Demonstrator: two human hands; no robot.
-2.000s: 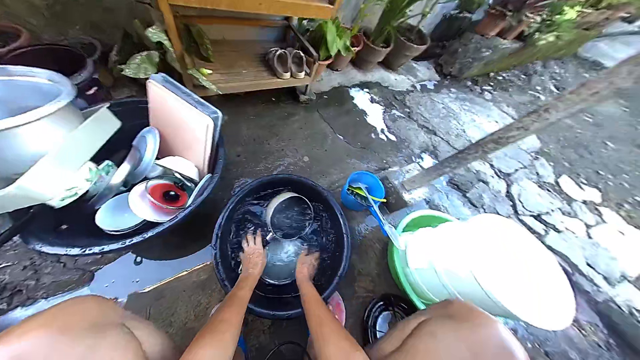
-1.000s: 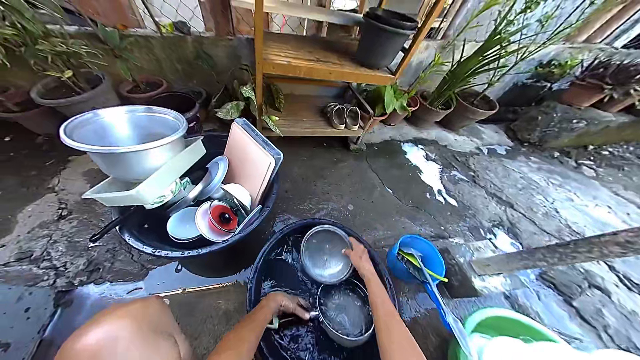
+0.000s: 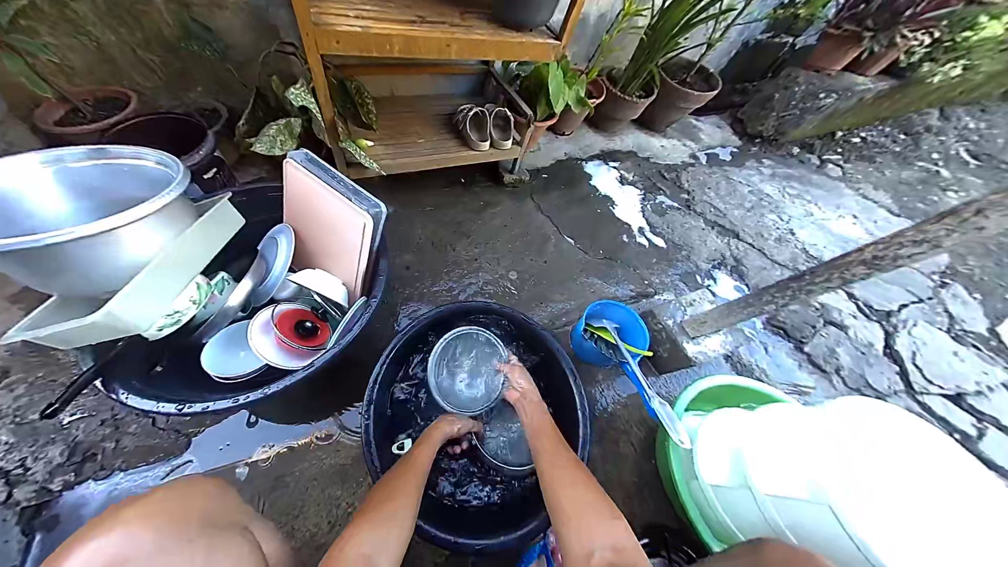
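Note:
A round black plastic tub (image 3: 475,311) of dark water stands on the ground between my knees. In it, my right hand (image 3: 517,381) grips the right rim of a round metal pan (image 3: 468,370), its inside facing up. Below it, a second metal pan (image 3: 506,437) sits partly under water. My left hand (image 3: 455,431) is in the water at that pan's left edge, its fingers partly hidden, so its hold cannot be told. A small white handle-like piece (image 3: 402,446) shows near the tub's left wall.
At left, a large black basin (image 3: 386,260) holds plates, a pink board (image 3: 324,216), a pale green rack (image 3: 138,303) and a big metal bowl (image 3: 102,213). At right stand a blue bucket (image 3: 610,358) with utensils, a green basin (image 3: 677,472) with white containers, and a wooden pole (image 3: 850,268).
Two seconds ago both hands were lower in the tub, apart; now my right hand holds a pan's rim. Since one second ago, that pan has stayed in my right hand. The view has shifted.

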